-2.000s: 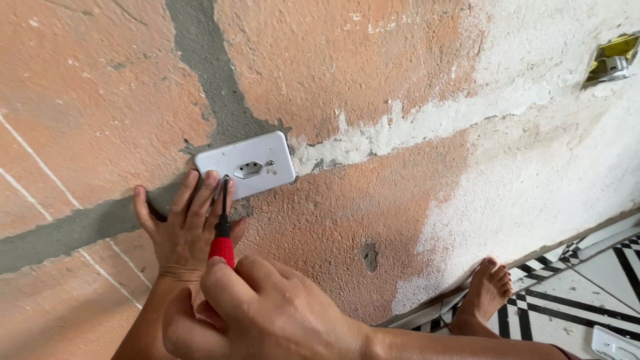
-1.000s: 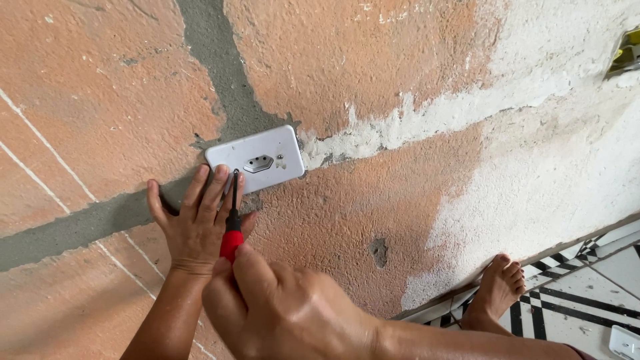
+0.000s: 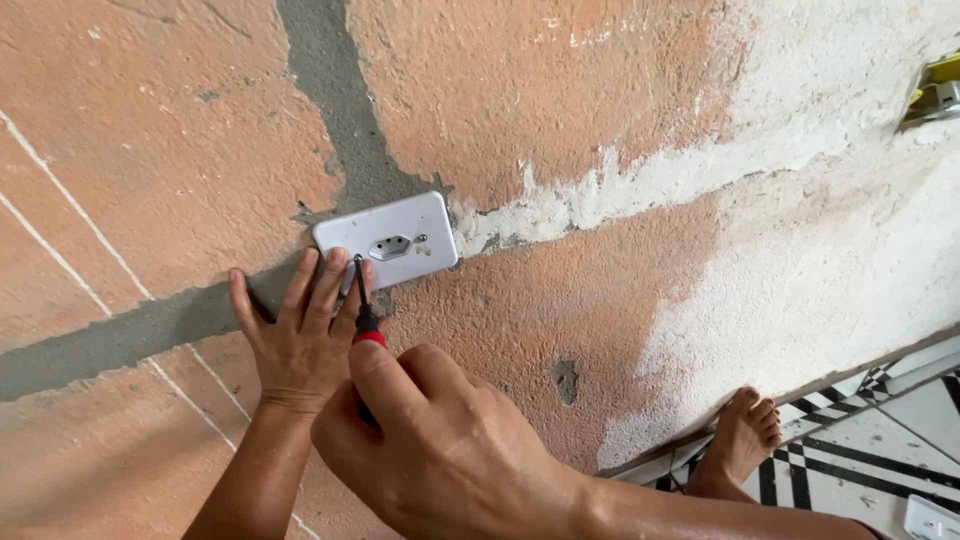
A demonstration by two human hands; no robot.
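A white wall socket plate [image 3: 405, 268] lies against the wall, slightly tilted, with a multi-hole outlet in its middle and a screw on each side of it. My left hand [image 3: 307, 352] is spread on the wall, its fingertips pressing the plate's left end and lower edge. In my right hand [image 3: 442, 427] is a screwdriver [image 3: 366, 319] with a red and black handle; the fingers wrap the handle and hide most of it. Its tip meets the left screw [image 3: 358, 258]. The right screw [image 3: 422, 238] sits beside small stains on the plate.
Grey mortar bands [image 3: 341, 105] cross the orange wall and meet at the plate. A yellow electrical box [image 3: 930, 94] is set in the wall at upper right. My bare foot [image 3: 739, 442] stands on the patterned floor tiles [image 3: 862, 450], near another white plate [image 3: 930, 519] at lower right.
My right hand has shifted its hold and turned on the screwdriver's handle, while the tip stays at the left screw. My left hand still presses the plate.
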